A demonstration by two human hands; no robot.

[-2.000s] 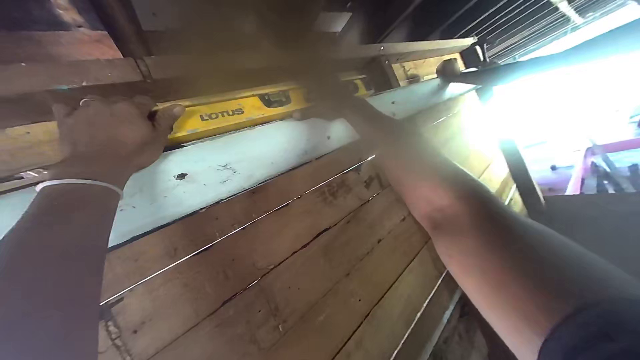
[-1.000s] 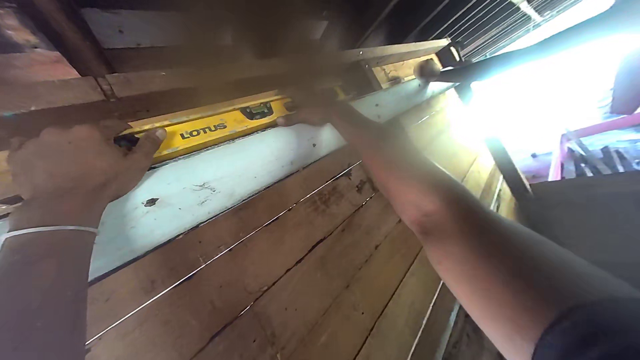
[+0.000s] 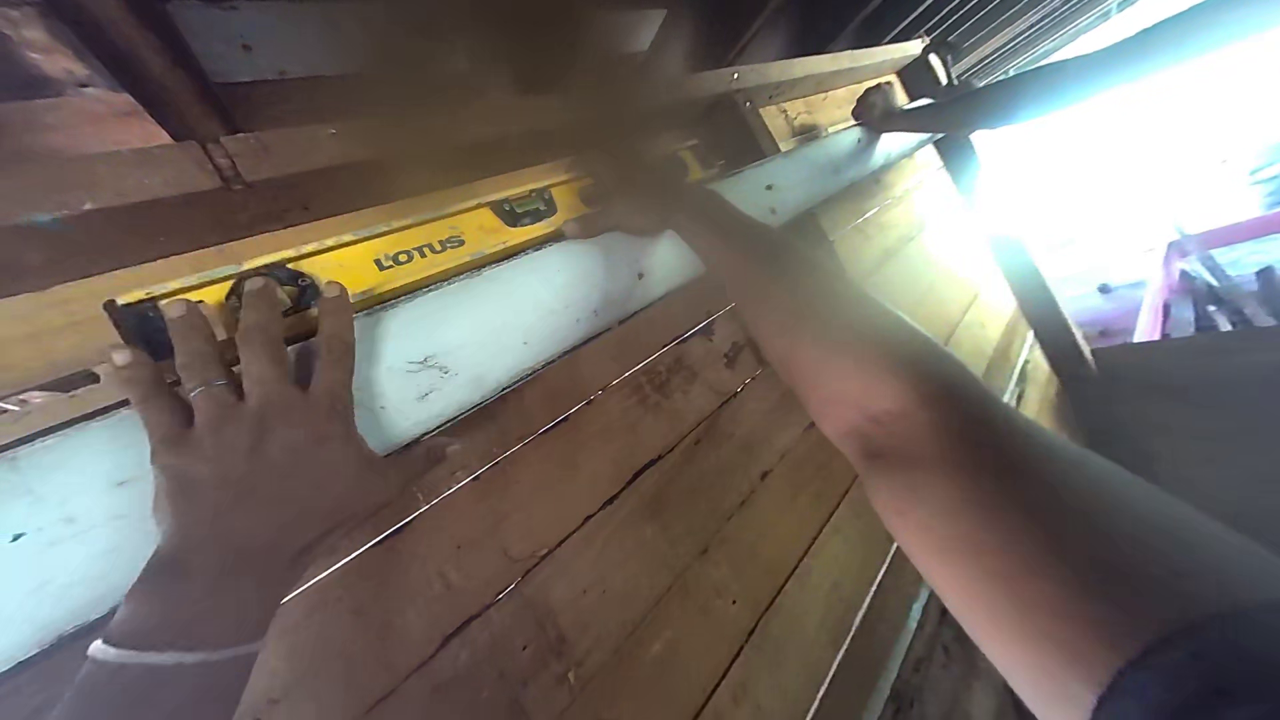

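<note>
A yellow Lotus spirit level (image 3: pixel 420 250) lies along the top edge of a pale painted board (image 3: pixel 520 320) on a plank wall. My left hand (image 3: pixel 265 420) is spread flat, its fingertips on the level's lower left part near the black end cap and its palm over the board and planks. My right hand (image 3: pixel 640 190) is at the level's right part, with fingers near its underside; a blurred dark patch covers much of this hand, so its grip is hard to see.
Brown wall planks (image 3: pixel 600 500) with narrow gaps run diagonally below. Wooden beams (image 3: pixel 100 180) cross above. At the far right end of the pale board is another person's hand (image 3: pixel 877 107), the arm reaching in from the right. A dark post (image 3: pixel 1030 290) stands by the bright opening.
My left hand has shifted from the level's upper left side to below it, fingers now spread over its left end. The right hand stays near the level's right part.
</note>
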